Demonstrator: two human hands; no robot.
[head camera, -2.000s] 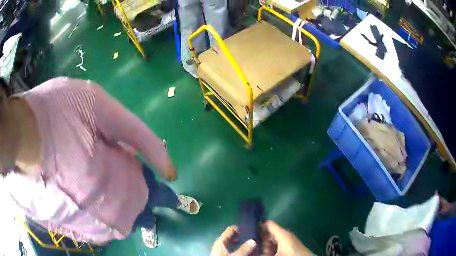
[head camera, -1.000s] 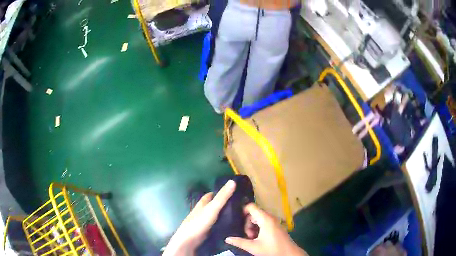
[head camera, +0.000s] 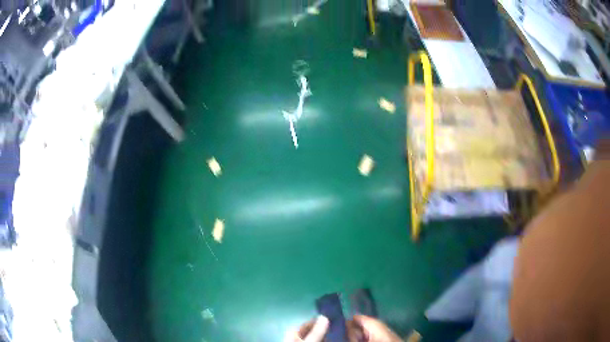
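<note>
A small dark roll of tape (head camera: 332, 314) is held at the bottom centre of the view, over the green floor. My left hand (head camera: 309, 330) is on its left side with the thumb against it. My right hand (head camera: 374, 330) is close on its right side, fingers curled. A second dark shape (head camera: 363, 304) shows just above my right hand; whether it is part of the roll or a shoe I cannot tell. Both hands are cut off by the bottom edge and blurred.
A yellow-framed trolley with a flat board (head camera: 475, 137) stands at the right. A person in orange and grey (head camera: 565, 254) is close at the lower right. A long white table (head camera: 50, 194) runs along the left. Paper scraps (head camera: 366, 165) and a white strip (head camera: 301, 100) lie on the floor.
The view has moved along the aisle. The nearer brown-topped trolley has left view, and the person in grey trousers is now at the lower right. The roll and hands sit lower in view.
</note>
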